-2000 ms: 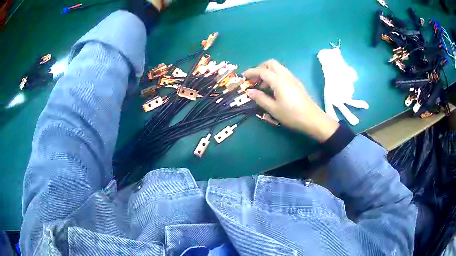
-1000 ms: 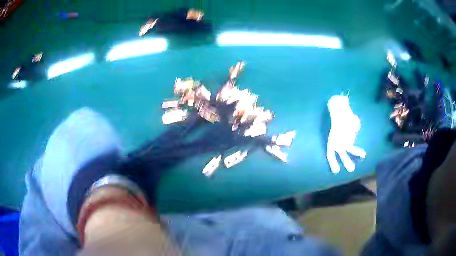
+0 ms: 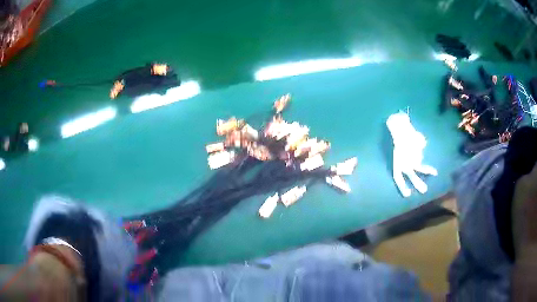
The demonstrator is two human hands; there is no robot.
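A bundle of black cable assemblies (image 3: 224, 186) lies fanned out on the green bench in front of me. Their copper terminals (image 3: 288, 138) point away, and red and blue tips (image 3: 141, 253) show at the lower left end. The frame is blurred. My left wrist shows at the bottom left with a band on it; the hand is cut off by the edge. My right wrist and dark cuff are at the right edge; that hand's fingers are out of the picture.
A white work glove (image 3: 407, 153) lies on the bench (image 3: 353, 112). A cable pile (image 3: 480, 112) is at the right edge. Small dark clusters with copper ends (image 3: 144, 81) lie at the far left. A brown carton (image 3: 421, 253) stands below the bench edge.
My right hand has left the copper terminals and gone to the right edge. My left arm has come back from the far side to the bottom left. The view has shifted, uncovering the red tips.
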